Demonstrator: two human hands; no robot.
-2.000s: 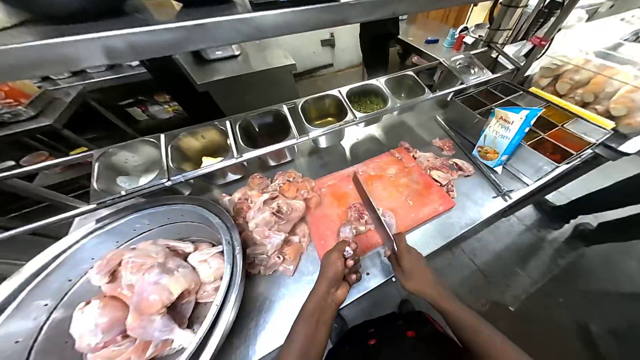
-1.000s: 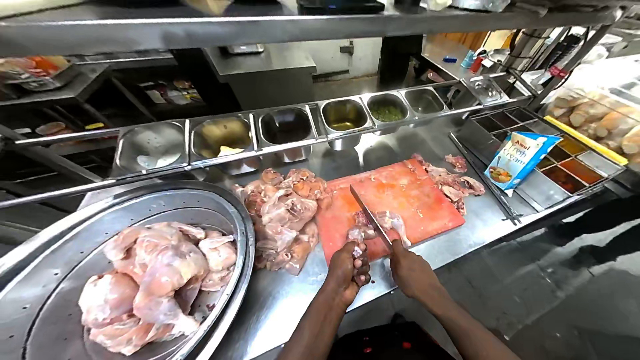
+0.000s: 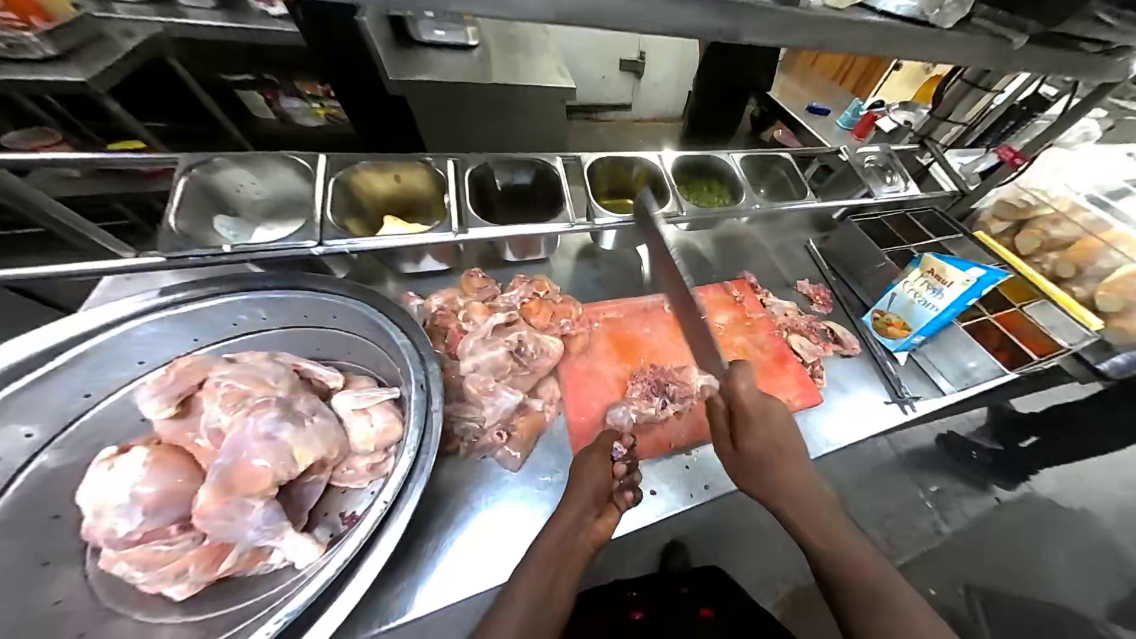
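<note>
A piece of raw chicken (image 3: pixel 661 392) lies on the red cutting board (image 3: pixel 612 333). My left hand (image 3: pixel 603 484) grips the near left end of this piece at the board's front edge. In my right hand (image 3: pixel 754 435) is the handle of a large knife (image 3: pixel 679 293), its blade raised over the board and pointing away from me. Left of the board is a heap of raw chicken pieces (image 3: pixel 506 355); small scraps of chicken (image 3: pixel 803 328) lie at its right edge. Whole raw chicken legs (image 3: pixel 266 444) fill part of a perforated steel tray (image 3: pixel 133 342).
Steel containers (image 3: pixel 519 191) line the counter's back edge, some with sauces or chopped greens. To the right are long metal skewers (image 3: pixel 856 328), a blue and white cream packet (image 3: pixel 932 302) and a sectioned spice box (image 3: pixel 1012 337). A steel shelf (image 3: pixel 568 27) crosses above.
The knife blade has risen from low over the chicken piece to well above the board. My left hand stays at the board's front edge.
</note>
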